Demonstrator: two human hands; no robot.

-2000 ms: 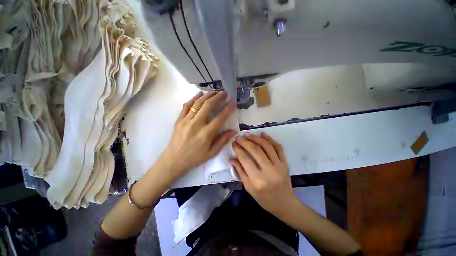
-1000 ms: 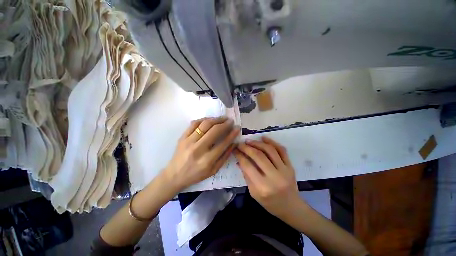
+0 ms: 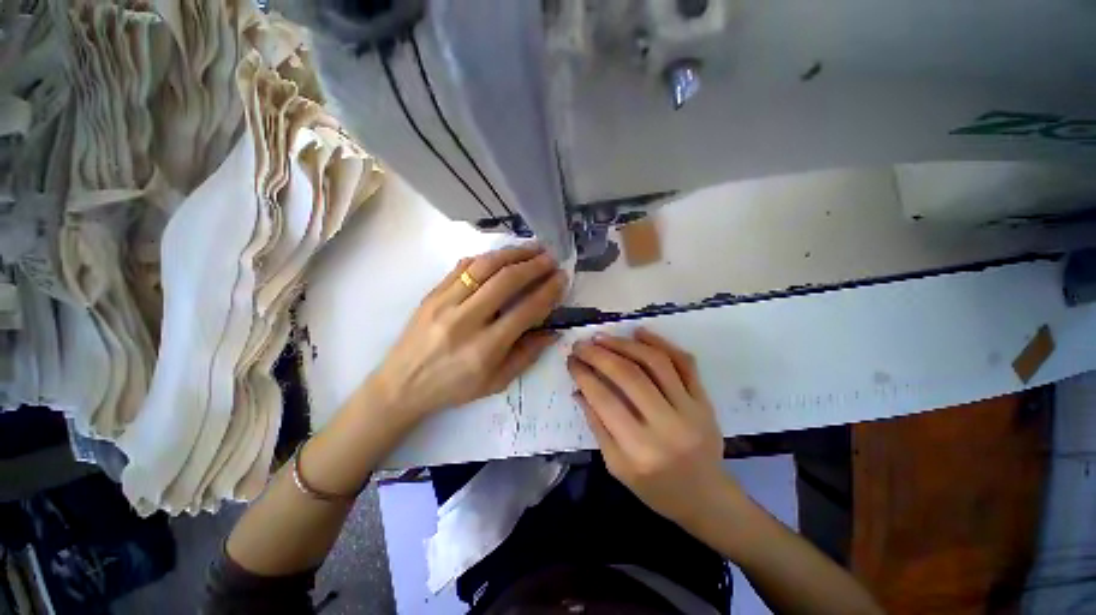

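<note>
My left hand (image 3: 487, 315) lies flat with its fingertips just below the presser foot (image 3: 587, 228), pressing a white fabric piece (image 3: 570, 286) on the machine bed. Only a small part of the piece shows, beside the fingertips; the rest is hidden. My right hand (image 3: 643, 396) rests on the white table edge (image 3: 805, 372), fingers bent and close together, just right of my left hand. No cloth can be made out under its fingers, and their undersides are hidden. The sewing machine head (image 3: 769, 108) stands above both hands.
A pile of cream cut pieces (image 3: 204, 276) fans over the table's left side, with more bundles behind. White finished pieces (image 3: 487, 523) lie low near my lap. Tan patches sit beside the foot (image 3: 642, 242) and at the table's right (image 3: 1032, 353). A dark seam crosses the bed.
My left hand has moved up toward the foot since one second ago. Less of the white strip shows, and the dark seam shows further left. My right hand has barely moved.
</note>
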